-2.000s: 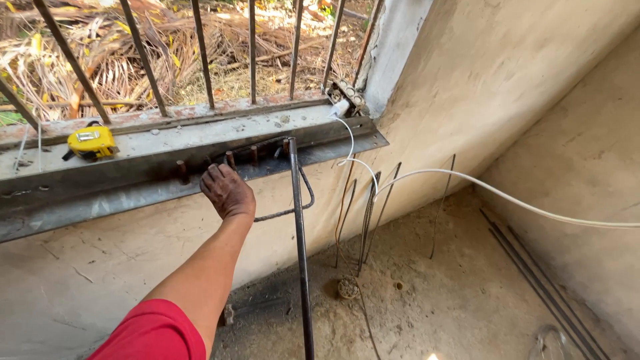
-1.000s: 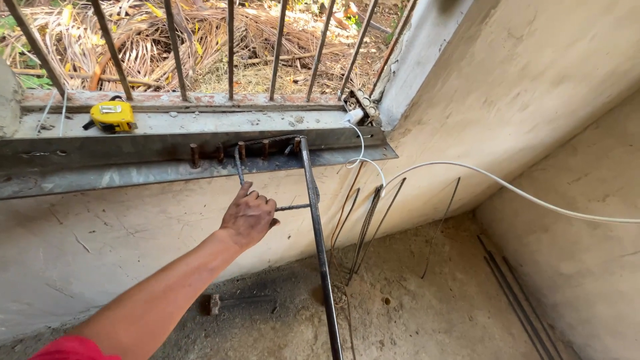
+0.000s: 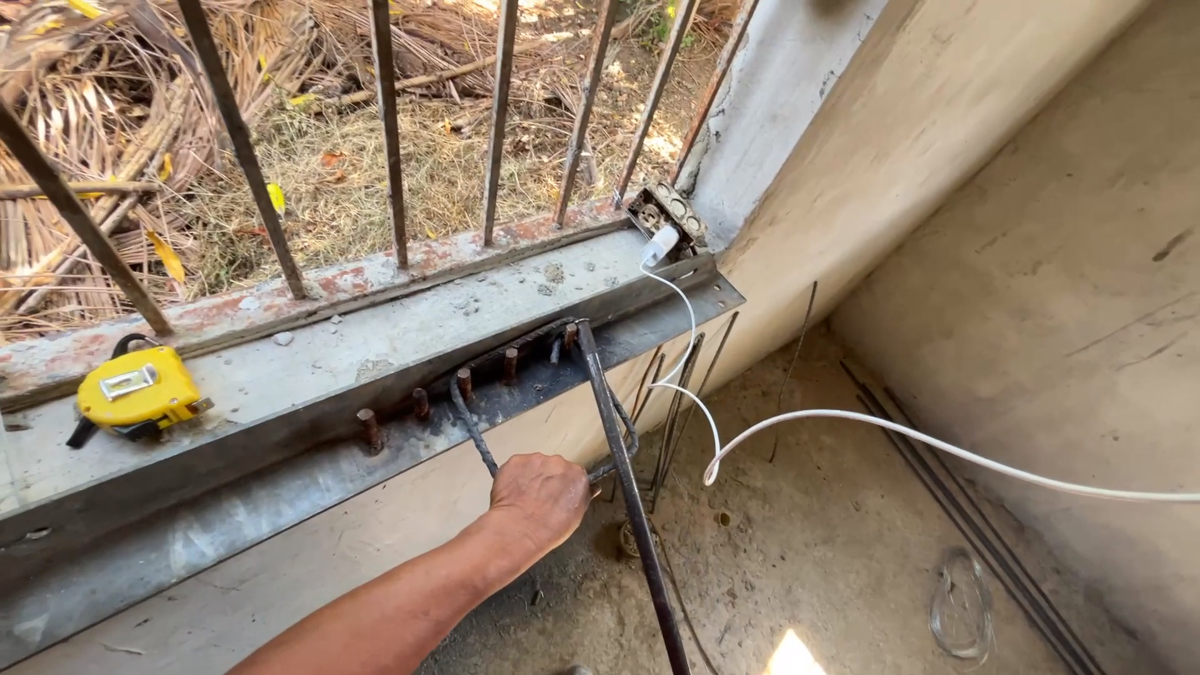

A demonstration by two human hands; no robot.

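My left hand (image 3: 539,497) comes in from the lower left, closed around a thin bent steel bar (image 3: 473,431). That bar loops among short steel pins (image 3: 370,431) that stand on a long steel angle (image 3: 225,516) along the window sill. A long dark metal rod (image 3: 637,506) slants down from the rightmost pin, its upper end against the pin and the bent bar; its lower end leaves the frame at the bottom. A yellow tape measure (image 3: 139,389) lies on the sill at the left. My right hand is not in view.
Window bars (image 3: 389,141) rise behind the sill. A white cable (image 3: 900,427) runs from a plug at a metal electrical box (image 3: 667,214) off to the right. Thin upright rods (image 3: 680,403) lean by the wall. Long bars (image 3: 975,516) and a wire coil (image 3: 961,605) lie on the floor.
My left hand has moved from beside the pins to below them, then right along the bent bar towards the long rod. The view has come closer to the sill.
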